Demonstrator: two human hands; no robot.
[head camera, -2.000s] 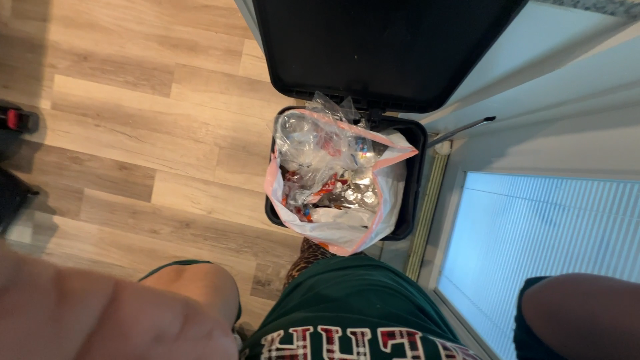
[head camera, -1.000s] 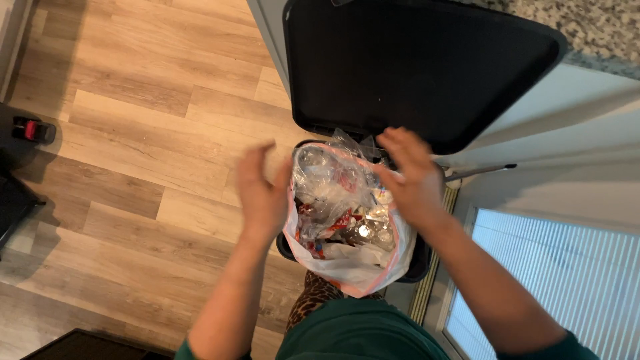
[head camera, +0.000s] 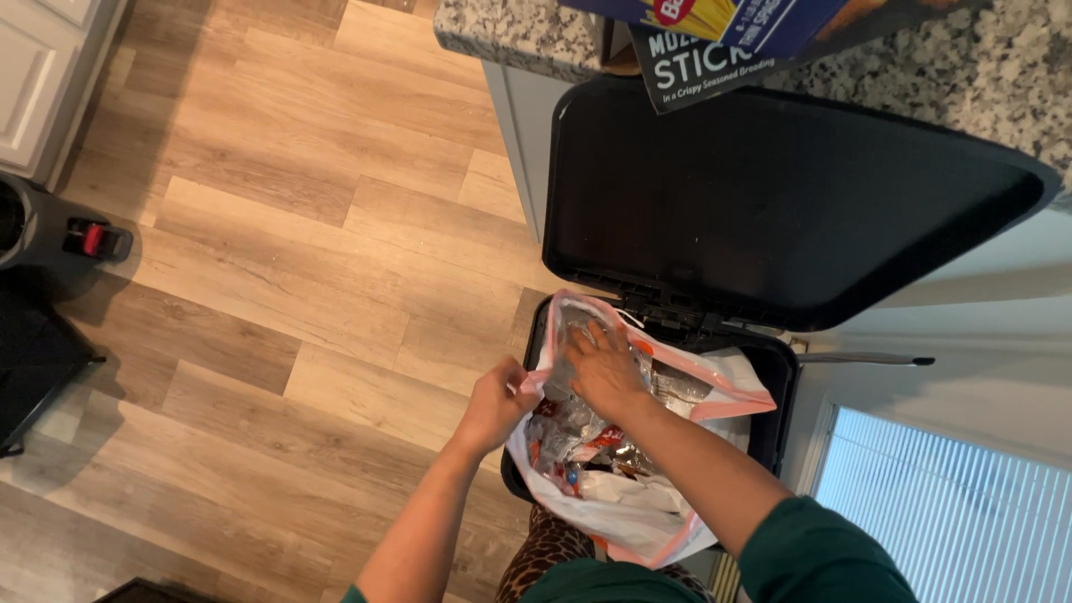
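Note:
A white plastic trash bag (head camera: 620, 523) with a pink drawstring edge lines a black trash can (head camera: 775, 377), whose black lid (head camera: 779, 201) stands raised behind it. My left hand (head camera: 501, 402) pinches the bag's pink rim at its left side. Inside the bag, my right hand (head camera: 605, 364) lies palm down with fingers spread on clear plastic wrap near the back left. Crumpled clear packaging, red and white wrappers (head camera: 605, 437) and white paper (head camera: 632, 490) fill the bag. The right fingertips are partly hidden by the plastic.
Above the lid, a granite counter (head camera: 519, 33) carries food boxes (head camera: 712, 67) that jut over its edge. A thin rod (head camera: 867, 358) sticks out right of the can, by a window with blinds (head camera: 946, 502). A grey appliance with a red part (head camera: 94, 239) stands at far left on the wood floor.
A second ago both hands were apart at the bag's two sides. My left hand now grips the rim, and my right hand has moved left into the bag, onto the trash.

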